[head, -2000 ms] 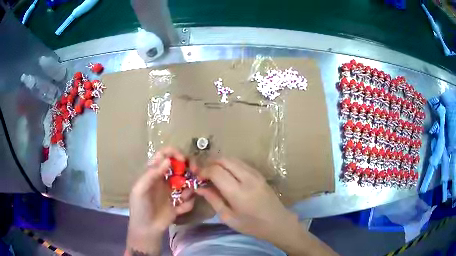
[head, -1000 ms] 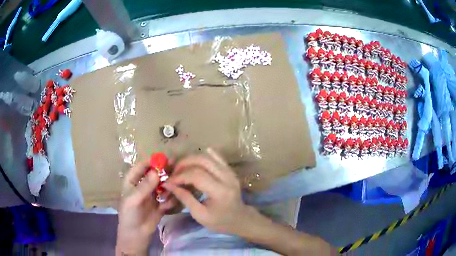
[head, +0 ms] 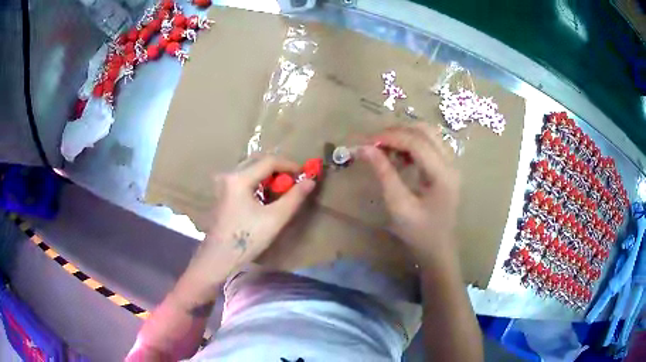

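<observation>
My left hand (head: 251,205) is shut on two red-headed figurines (head: 283,182), held side by side over the cardboard. Their bodies are mostly hidden by my fingers. My right hand (head: 418,180) is just right of the small glue pot (head: 342,155), with thumb and forefinger near its rim. Something small and red shows at the right fingertips; it is blurred, and I cannot tell what it is. A loose pile of small white-and-pink parts (head: 471,112) lies at the far right of the cardboard, with a smaller cluster (head: 392,90) to its left.
The cardboard mat (head: 212,92) carries shiny tape strips (head: 292,78). Loose figurines (head: 142,46) lie at the far left by a crumpled white cloth or bag (head: 88,127). Rows of figurines (head: 570,205) stand at the right, with light-blue sleeves or gloves (head: 627,276) beyond.
The view has turned and shifted. My hands have moved apart; the right has left the figurines and moved to the glue pot. Two red heads show in my left hand, against one a second ago.
</observation>
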